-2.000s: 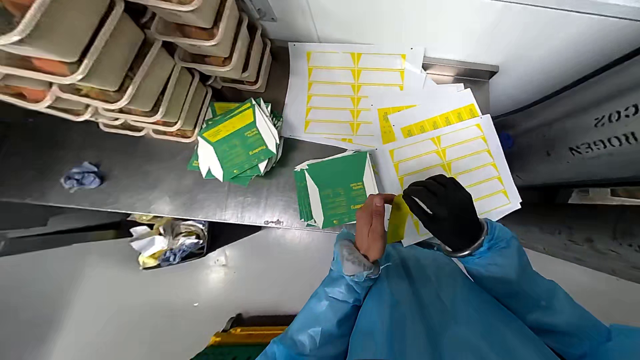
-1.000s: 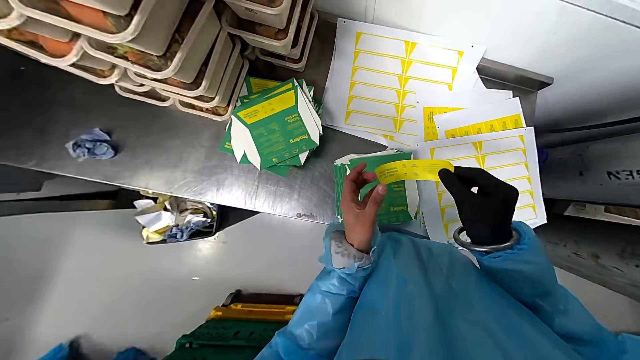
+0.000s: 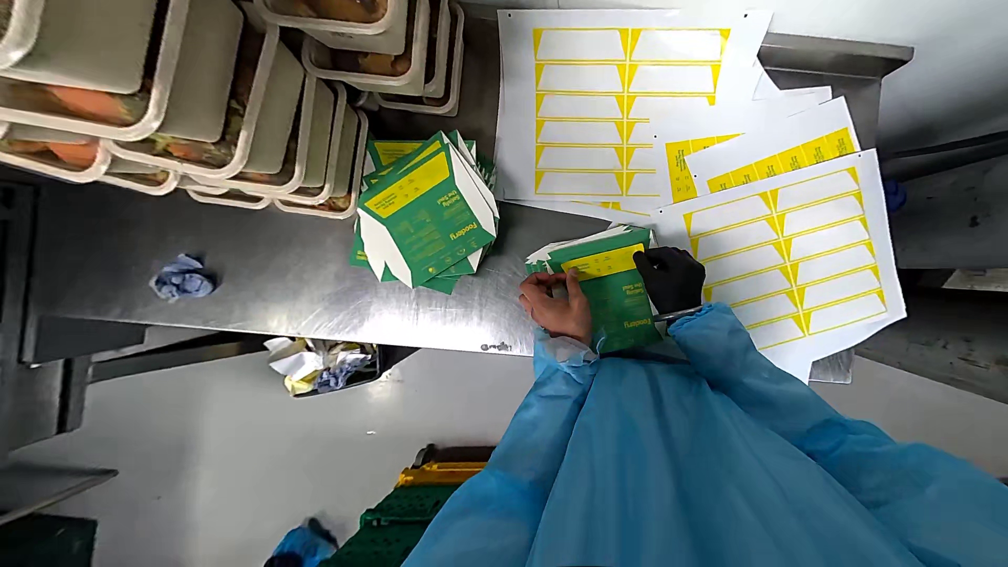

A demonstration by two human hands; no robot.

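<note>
A yellow label (image 3: pixel 605 262) lies across the upper part of a green cardboard sleeve (image 3: pixel 618 303), the top one of a stack at the bench's front edge. My bare left hand (image 3: pixel 561 303) has its fingertips at the label's left end. At its right end, my right hand (image 3: pixel 671 277), in a black glove, pinches or presses the corner. Left of these stands a second pile of green sleeves (image 3: pixel 429 213), the top one bearing a yellow label. Right of my right hand lies a white label sheet (image 3: pixel 787 252) with yellow label remnants around blank gaps.
Stacked food trays (image 3: pixel 260 102) fill the back left of the steel bench (image 3: pixel 260 291). More label sheets (image 3: pixel 579 110) lie behind my hands. A crumpled blue cloth (image 3: pixel 182 278) is at the left. Below the bench are a waste bin (image 3: pixel 335 368) and a green crate (image 3: pixel 402 516).
Both hands have lowered the yellow label, held up between them one second ago, onto the top green sleeve. Two seconds ago my hands were at the label sheet's near left corner.
</note>
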